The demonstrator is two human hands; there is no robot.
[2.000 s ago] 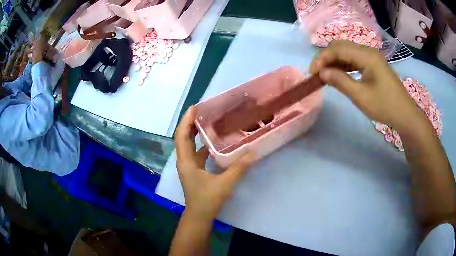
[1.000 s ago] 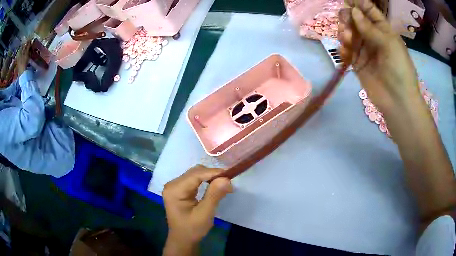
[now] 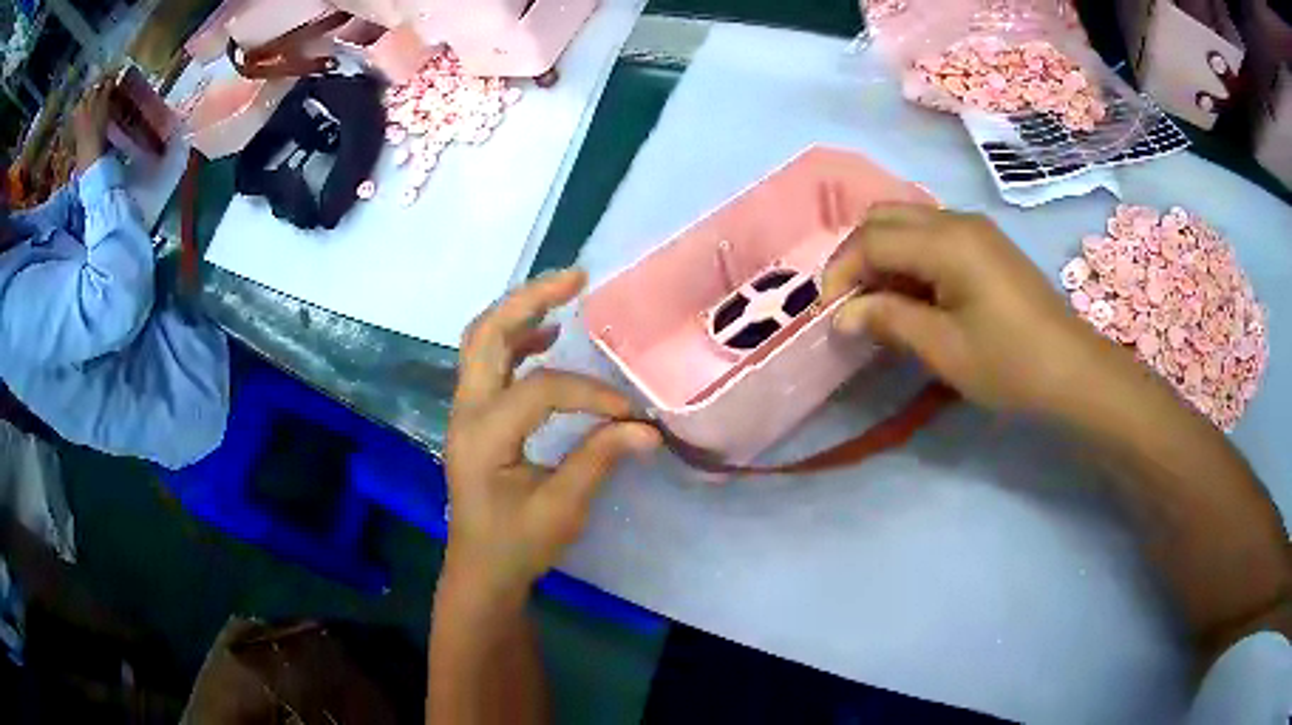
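Note:
A pink housing (image 3: 772,411) lies open side up on the white sheet, its round cross-barred opening (image 3: 765,307) showing in the floor. A brown strap (image 3: 864,445) bows outward along the near long side. My left hand (image 3: 531,439) pinches the strap's left end between thumb and forefinger by the housing's near left corner; its other fingers are spread. My right hand (image 3: 949,298) is at the housing's right part, fingertips bent over the near wall's rim. What those fingertips hold is hidden, and the strap's right end is hidden behind the hand.
Loose pink discs (image 3: 1176,305) lie at right, below a printed grid sheet (image 3: 1020,159) and a clear bag of discs (image 3: 992,71). A black bundle (image 3: 315,156) and more discs (image 3: 442,111) lie on the left sheet. A person's light blue sleeve (image 3: 121,234) is at far left.
The strap was pulled out of the housing, stretched between both hands, and now bows along the near side. My right hand has come down from upper right to the housing.

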